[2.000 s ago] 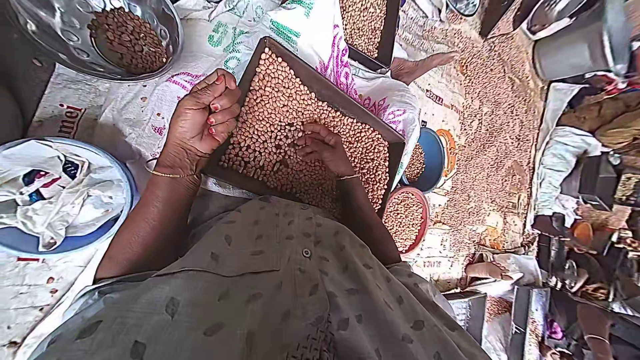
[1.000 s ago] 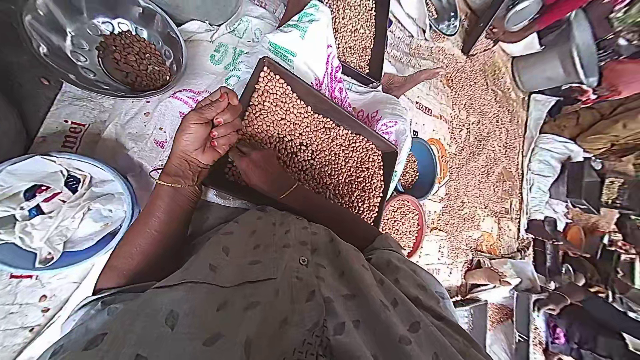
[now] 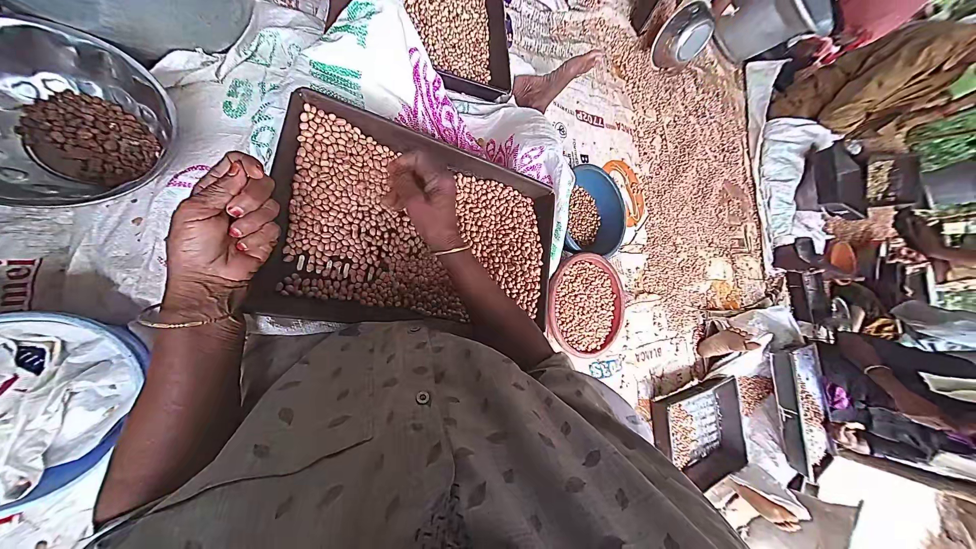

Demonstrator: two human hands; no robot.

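Observation:
A dark rectangular tray (image 3: pixel 366 311) full of shelled peanuts (image 3: pixel 335 168) lies across my lap. My left hand (image 3: pixel 225 221) is curled closed at the tray's left edge, palm side up; whether something is inside the fist cannot be seen. Over the middle of the tray, my right hand (image 3: pixel 427 194) is blurred, its fingers above the peanuts. Dark tray floor shows at the lower left, where a few pale kernels lie. Beside the tray's right edge are a red bowl (image 3: pixel 585 305) filled with peanuts and a blue bowl (image 3: pixel 610 210) partly filled.
A steel basin (image 3: pixel 156 164) with darker kernels stands upper left; a blue tub (image 3: pixel 130 343) with white sacking is lower left. Another peanut tray (image 3: pixel 499 46) and a person's bare foot (image 3: pixel 560 76) are beyond mine. Peanuts cover the ground sheet (image 3: pixel 686 160); other people sit at the right.
My right hand was beside my left hand at the tray's left end one second ago; it has moved right, over the middle of the peanuts. My left hand stays curled at the edge.

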